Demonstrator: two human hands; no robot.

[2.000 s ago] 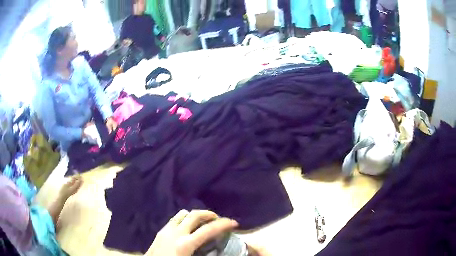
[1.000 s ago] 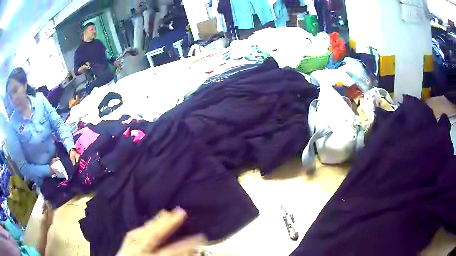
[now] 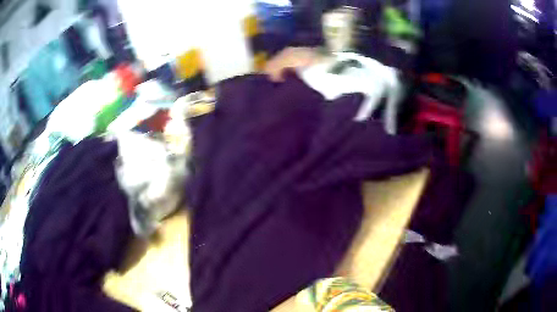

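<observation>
The picture is strongly blurred. A dark purple garment (image 3: 269,201) lies spread over the table (image 3: 391,213), one part reaching over the right edge. A second dark purple heap (image 3: 73,213) lies on the left. The thread snips (image 3: 171,300) lie on bare wood at the bottom edge. A multicoloured cuff (image 3: 345,297) shows at the bottom, with a little skin beside it, seemingly my right arm; my right hand (image 3: 287,304) is almost wholly cut off and its grip cannot be seen. My left hand is out of the picture.
A pale grey-white bag (image 3: 156,183) stands between the two purple heaps. White cloth (image 3: 360,82) lies at the garment's far end. A red stool or frame (image 3: 443,119) and more dark purple cloth (image 3: 421,277) are beyond the table's right edge. A yellow-black striped pillar stands behind.
The view has swung right, so the snips, bag and garments appear further left and the person in light blue is out of view. The hand seen earlier has left; the patterned cuff has come in.
</observation>
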